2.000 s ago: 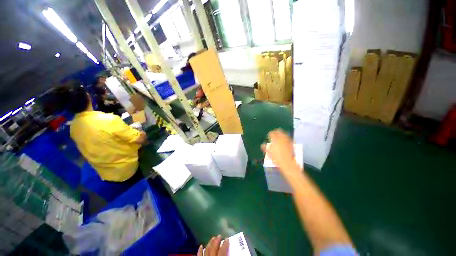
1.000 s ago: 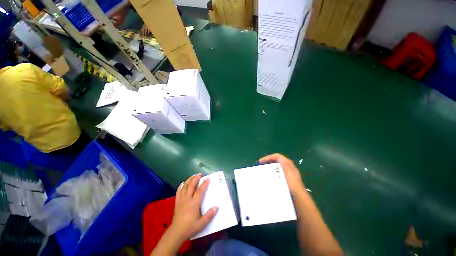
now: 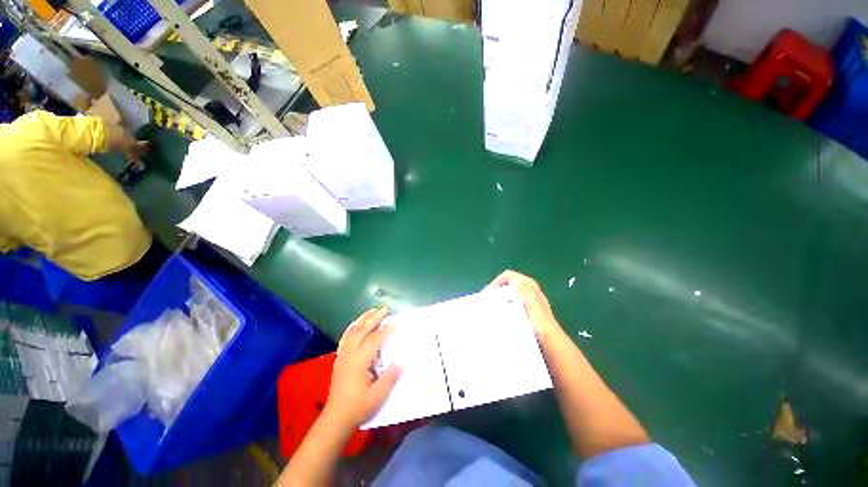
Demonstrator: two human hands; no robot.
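Two white product boxes lie side by side near the front edge of the green bench, their faces nearly touching along a thin dark seam. My left hand (image 3: pixel 359 369) grips the left white box (image 3: pixel 411 366) at its outer side, thumb on its top face. My right hand (image 3: pixel 525 302) holds the right white box (image 3: pixel 495 347) at its far right corner and side. The right box has a small dark dot near its lower edge. Their undersides are hidden.
Several white boxes (image 3: pixel 350 157) and loose white sheets (image 3: pixel 231 221) stand or lie at the bench's left. A tall white stack (image 3: pixel 522 86) stands at the back. A blue tote (image 3: pixel 271 328) with clear bags, a red stool (image 3: pixel 303 404) and a person in yellow (image 3: pixel 71 195) are left.
The right hand let go near the stack, and both hands came together at the front with a box each. The gap between the two boxes has closed.
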